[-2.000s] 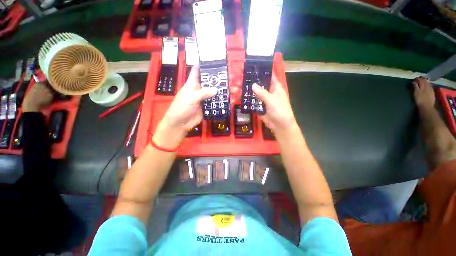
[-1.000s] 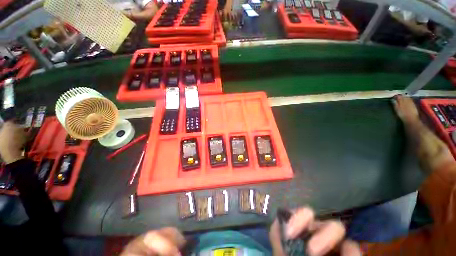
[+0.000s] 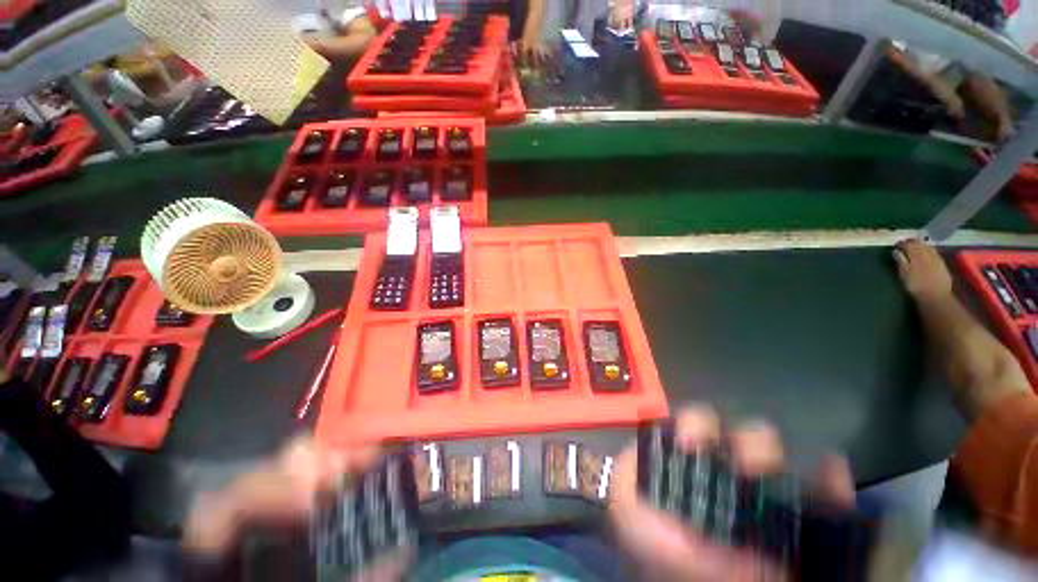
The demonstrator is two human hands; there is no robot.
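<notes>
My left hand (image 3: 256, 500) is blurred at the lower left and grips a phone (image 3: 367, 517). My right hand (image 3: 649, 529) is blurred at the lower right and grips a second phone (image 3: 723, 495). Both phones show dark, streaked keypads; their screens cannot be made out. Beyond the hands lies the red phone tray (image 3: 381, 392). Two open flip phones stand in its back row at left, one (image 3: 393, 284) beside the other (image 3: 446, 279). Several closed phones (image 3: 497, 352) with yellow marks lie in its front row. Several batteries (image 3: 466, 480) lie before the tray.
A desk fan (image 3: 222, 267), a red marker pen (image 3: 294, 335) and a slim pen (image 3: 319, 381) are left of the tray. A full red tray (image 3: 381, 171) sits on the green conveyor (image 3: 728, 176). A neighbour's arm (image 3: 968, 324) rests at right.
Two seconds ago both hands held open, bright-screened phones over the tray. They dropped to the lower edge and have since risen slightly and spread, with dark keypads in view. The view has tilted forward.
</notes>
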